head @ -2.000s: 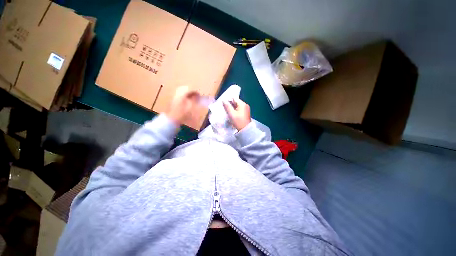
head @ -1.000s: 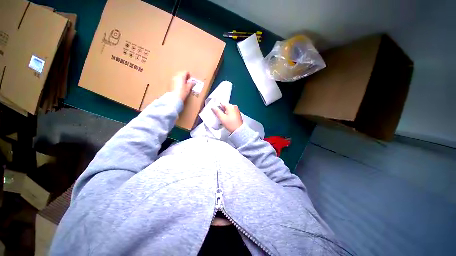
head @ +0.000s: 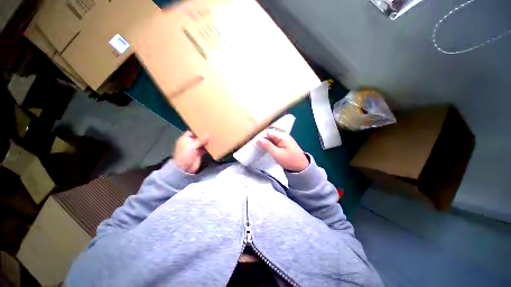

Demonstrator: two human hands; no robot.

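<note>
A flat tan carton (head: 224,84) is raised and tilted over the table, blurred, with its upper part washed out by glare. My left hand (head: 190,151) grips its near corner, thumb on top. My right hand (head: 284,151) is beside the carton's near right edge and holds a bunched white label strip (head: 255,156) between its fingers. Part of the strip hangs down against my sweatshirt. No label can be made out on the raised carton.
Stacked flat cartons with a white label (head: 119,44) lie at upper left. A white strip (head: 325,117), a bag of yellowish tape rolls (head: 364,110) and a brown box (head: 406,148) are at right. A bit of red tool (head: 340,193) shows by my right sleeve.
My left hand pressed a label onto the carton near its right edge, then moved to the near corner. The carton has lifted and turned. My right hand still holds the label strip.
</note>
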